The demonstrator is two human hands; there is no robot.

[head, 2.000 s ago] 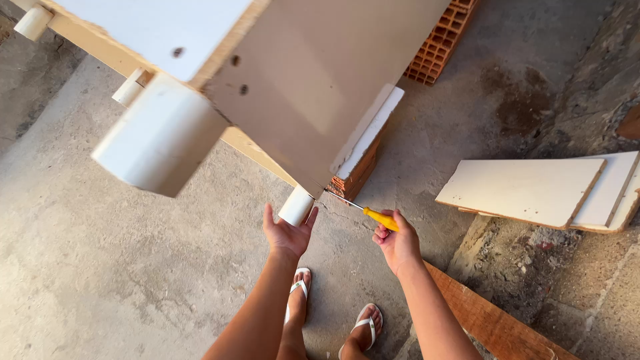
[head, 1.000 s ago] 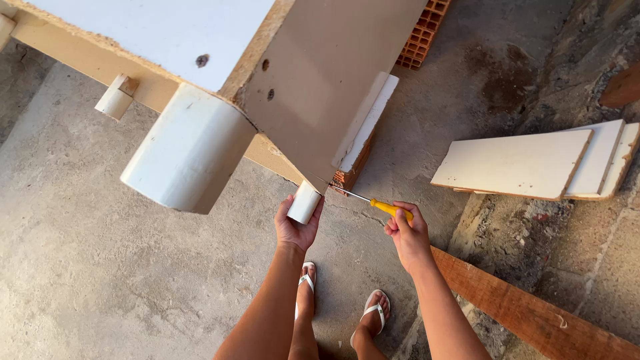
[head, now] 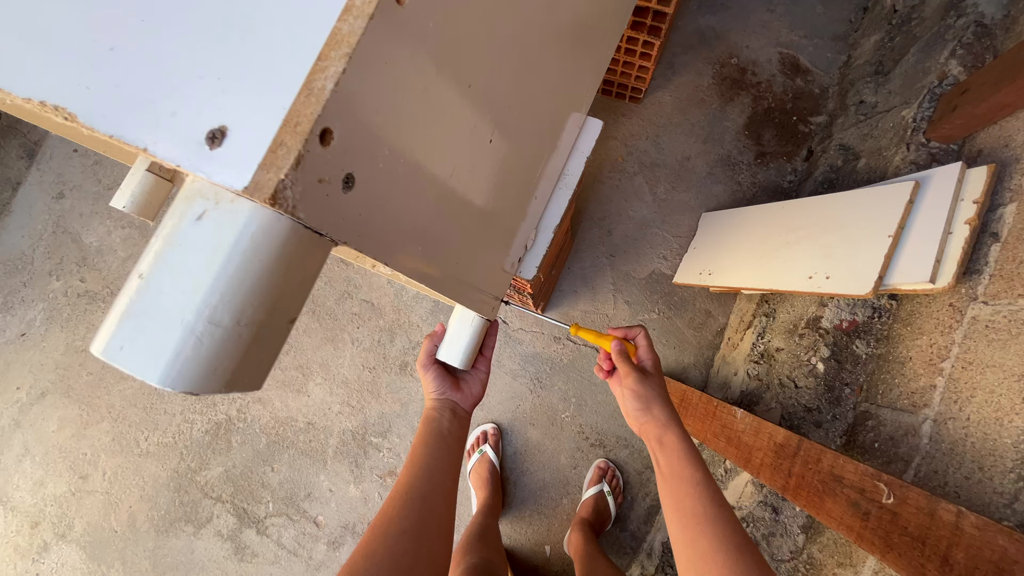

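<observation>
My left hand (head: 456, 376) cups a short white pipe piece (head: 462, 338) from below, at the lower corner of a grey-faced panel (head: 448, 152). In my right hand (head: 634, 372) is a screwdriver (head: 600, 338) with a yellow handle. Its shaft points left, and the tip meets the panel's corner just above the pipe piece; the screw head there is too small to make out. A white-faced board (head: 152, 72) adjoins the panel, with a visible screw near its corner. A large white pipe section (head: 216, 288) projects below that corner, and a smaller one (head: 142, 190) sits farther left.
Hollow clay bricks (head: 640, 48) stand behind the panel, and more bricks (head: 552, 264) sit under a white board (head: 560, 200). Stacked white boards (head: 800, 240) lie at right on rough masonry. A wooden plank (head: 832, 480) runs along the lower right. My sandaled feet stand on concrete.
Since two seconds ago, my left hand has closed in around the short pipe piece. The screwdriver stays at the panel's corner throughout. The view has shifted somewhat.
</observation>
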